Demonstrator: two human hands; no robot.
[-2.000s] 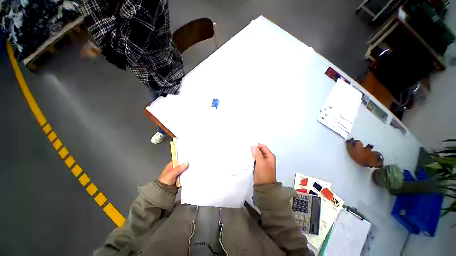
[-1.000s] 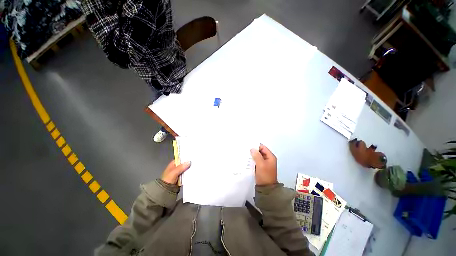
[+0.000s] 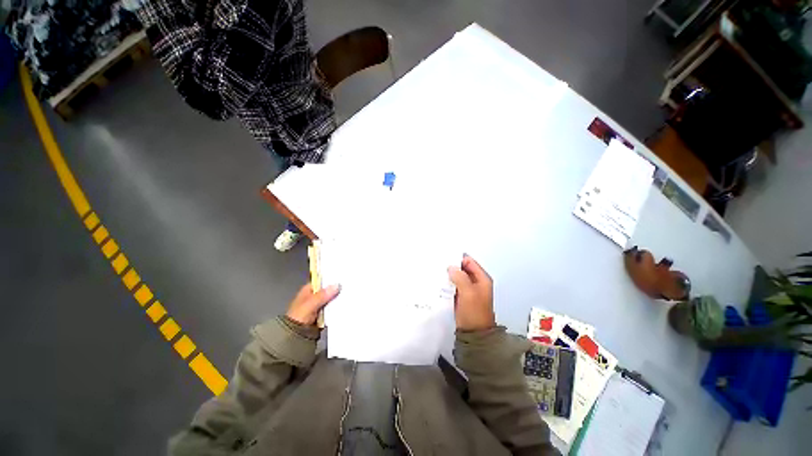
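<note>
A white printed sheet [image 3: 387, 312] is held flat in front of my chest, over the near edge of the white table. It is washed out, with a few faint dark marks near its right edge. My left hand [image 3: 312, 305] grips its left edge with the thumb on top. A thin yellow strip [image 3: 314, 272] shows along that edge, together with paper edges. My right hand [image 3: 472, 294] holds the right edge between thumb and fingers. How many sheets are in the stack cannot be told.
The white table [image 3: 525, 178] bears a small blue object [image 3: 389, 181], a paper stack [image 3: 616, 191], a brown object [image 3: 656, 274], a calculator [image 3: 549, 378], a clipboard [image 3: 621, 419] and a blue box [image 3: 750, 378]. A person in a plaid garment [image 3: 258, 80] stands at the left by a chair [image 3: 354, 55].
Both hands keep their hold on the papers and have hardly moved. The table and the things on it have shifted slightly to the right in the picture.
</note>
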